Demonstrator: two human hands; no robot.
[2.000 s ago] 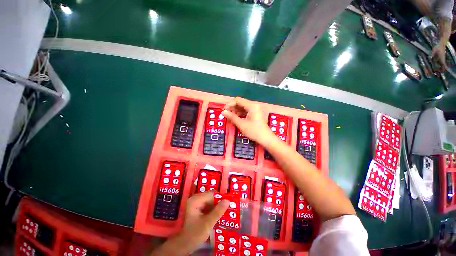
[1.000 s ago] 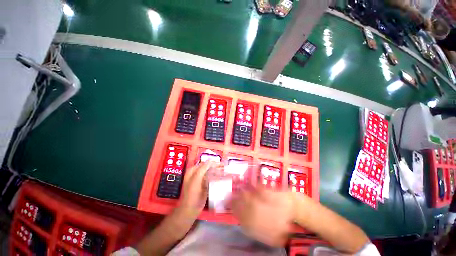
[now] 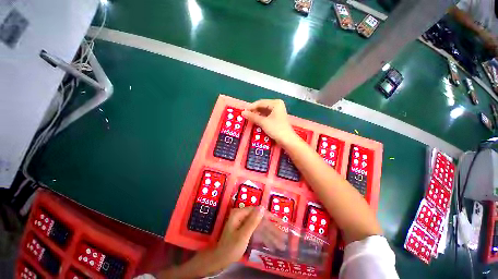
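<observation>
An orange-red foam tray (image 3: pixel 176 228) holds black keypad phones in two rows, with red screen films over their screens. My right hand (image 3: pixel 270 117) reaches across the tray. Its thumb and finger pinch at the upper right corner of the red film (image 3: pixel 231 121) on the top-left phone (image 3: pixel 226 147). My left hand (image 3: pixel 237 234) is over the front row and grips the edge of a film sheet (image 3: pixel 289 266). The sheet is clear over its upper part, with red labels along its lower edge. My right forearm hides part of the middle phones.
A stack of red-and-white film sheets (image 3: pixel 434 201) lies right of the tray. Red trays of labelled phones (image 3: pixel 136 253) are low at left. A metal post (image 3: pixel 382 49) and pale rail (image 3: pixel 218 62) run behind. Loose phones (image 3: pixel 390 82) lie beyond; a person's arm shows top right.
The top-left phone, dark-screened before, now has a red film on it. My right hand has moved from the front row up to it. The tray appears farther right in view.
</observation>
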